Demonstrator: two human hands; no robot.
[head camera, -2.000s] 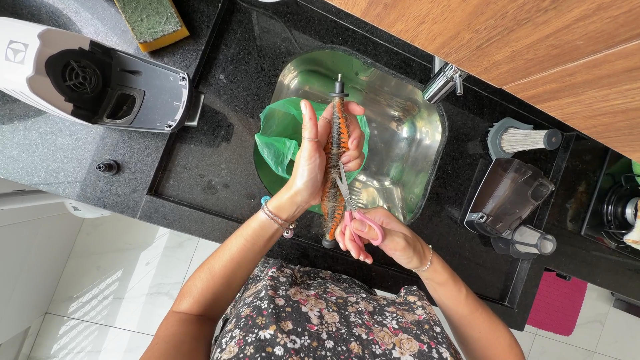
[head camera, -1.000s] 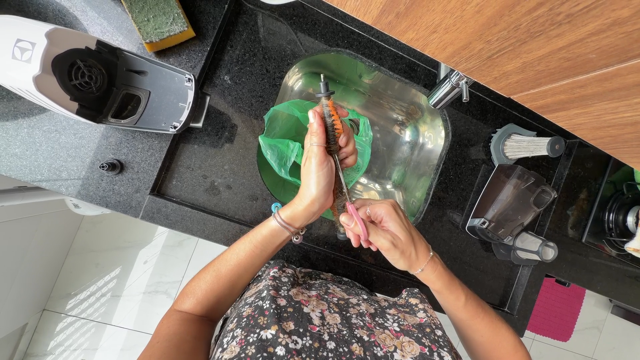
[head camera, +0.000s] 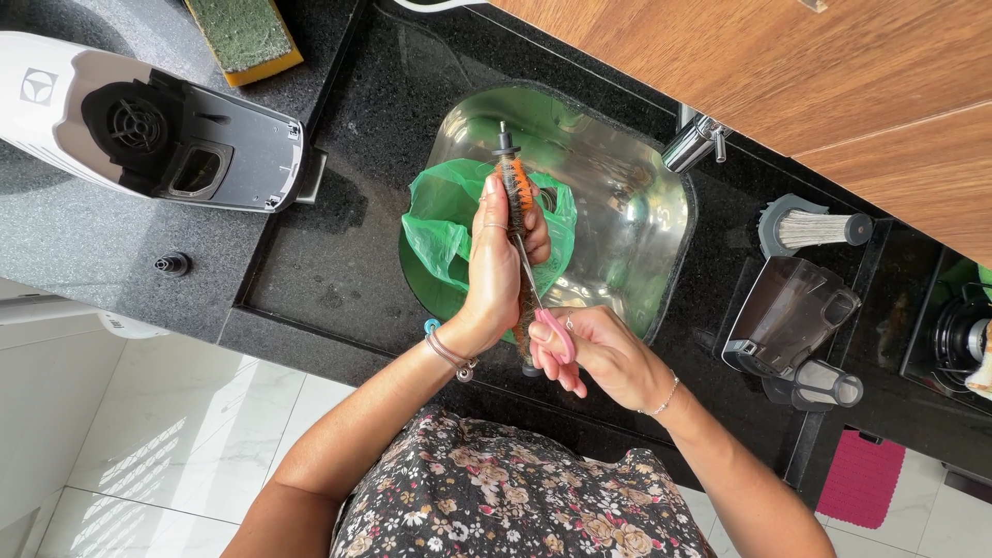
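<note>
My left hand (head camera: 500, 248) holds a vacuum cleaner's brush roller (head camera: 513, 186), which has orange and dark bristles matted with hair or lint. The roller points away from me over the sink, its black end cap and metal pin uppermost. My right hand (head camera: 593, 349) grips pink-handled scissors (head camera: 559, 335) near the roller's lower end. Their blades lie along the bristles, and whether they are apart is hard to tell. A green plastic bag (head camera: 442, 225) lies in the steel sink (head camera: 647, 232), beneath and behind my left hand.
A white vacuum body (head camera: 62, 116), a sponge (head camera: 244, 39) and a small black part (head camera: 172, 264) lie on the left counter. Right of the faucet (head camera: 695, 143) are a pleated filter (head camera: 814, 229), a clear dust container (head camera: 787, 314) and a mesh filter (head camera: 825, 385). A stove burner (head camera: 965, 333) is far right.
The scissors have shifted along the roller and now lie closer to its length than two seconds ago. The roller's lower part, mostly covered a second ago, shows again beside my right hand.
</note>
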